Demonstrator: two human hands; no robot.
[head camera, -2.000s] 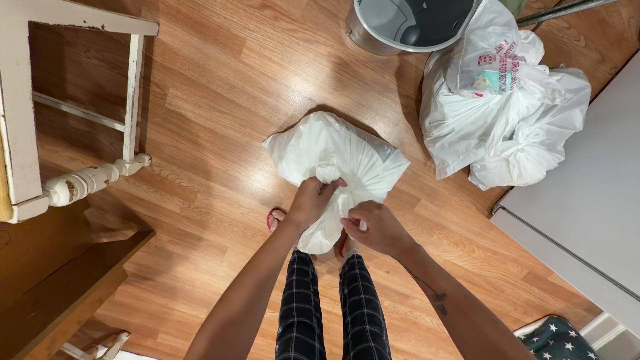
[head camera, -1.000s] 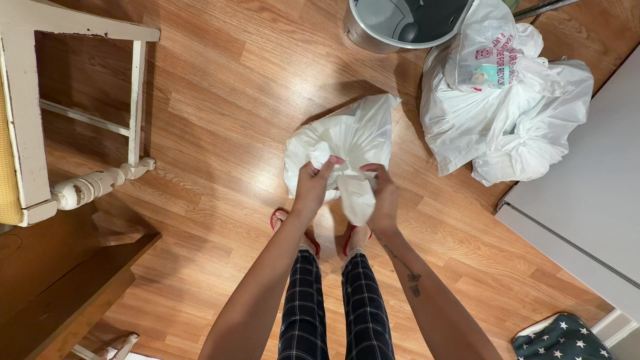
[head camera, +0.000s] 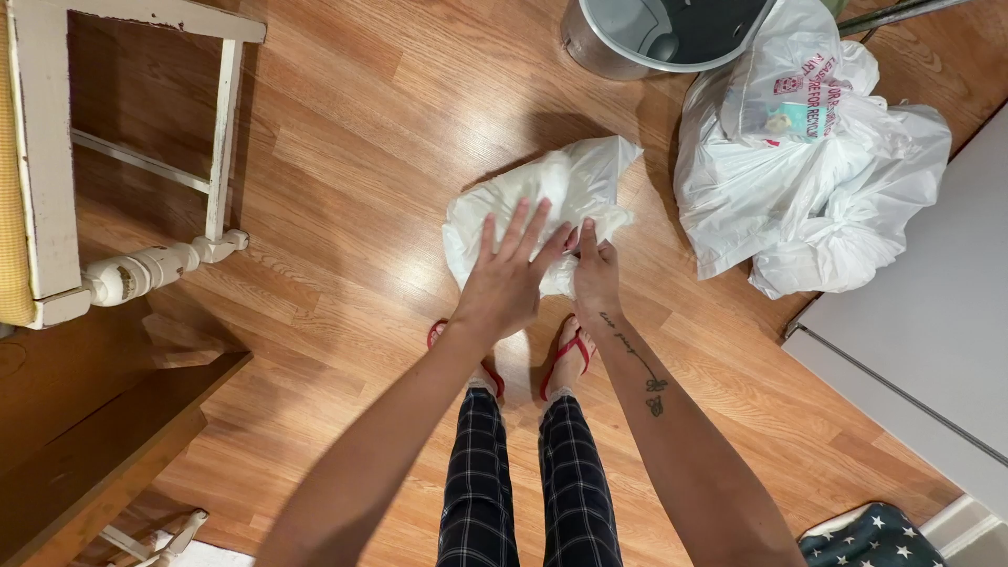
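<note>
A white plastic bag (head camera: 504, 205), gathered at its top, is in front of my feet, over the wood floor. My left hand (head camera: 508, 276) lies over the near part of the bag with its fingers spread. Just to its right, my right hand (head camera: 596, 272) has its fingers bent at the bag's gathered plastic, with the index finger pointing forward. The plastic between the two hands is partly hidden, and how firmly the right fingers pinch it is hard to see.
A grey bin (head camera: 622, 59) stands at the top. Beside it are full white plastic bags (head camera: 811, 181), one with red print. A worn white chair (head camera: 51, 157) and brown wooden furniture (head camera: 118, 441) are at left, a pale appliance or cabinet (head camera: 906, 315) at right, a starred cloth (head camera: 874, 543) at lower right.
Both hands were pinching the bag's gathered white plastic; now my left hand has let go and its fingers are spread. The bag has turned and shifted between frames.
</note>
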